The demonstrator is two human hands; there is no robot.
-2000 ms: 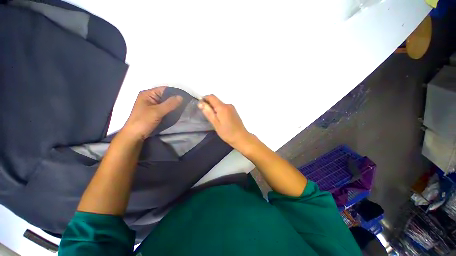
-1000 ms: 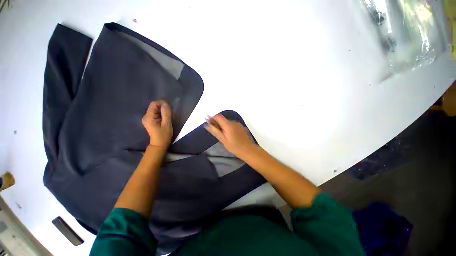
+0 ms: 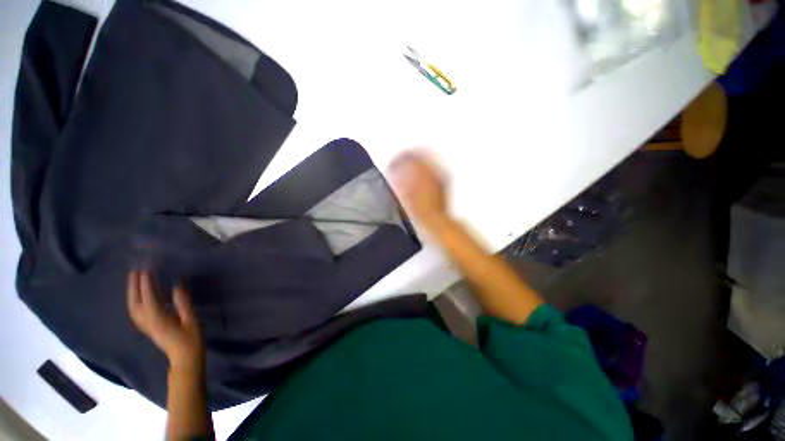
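A dark garment with light grey inside lies spread over the left and middle of the white table. My left hand is over the garment's lower left part, fingers apart, with nothing seen in it. My right hand is blurred, beside the garment's light grey facing at its right edge; whether its fingers touch the cloth I cannot tell. Thread snips with yellow and green handles lie on the table above my right hand, away from both hands.
The white table has shiny clear bags at the top right and a yellow cloth or bag at its edge. A black smartphone lies at the lower left. A round stool and a purple heap stand beyond the edge.
The snips now lie on the table. My left hand has moved down and left over the garment, with its fingers spread. My right hand has moved off the garment's corner. The view has shifted.
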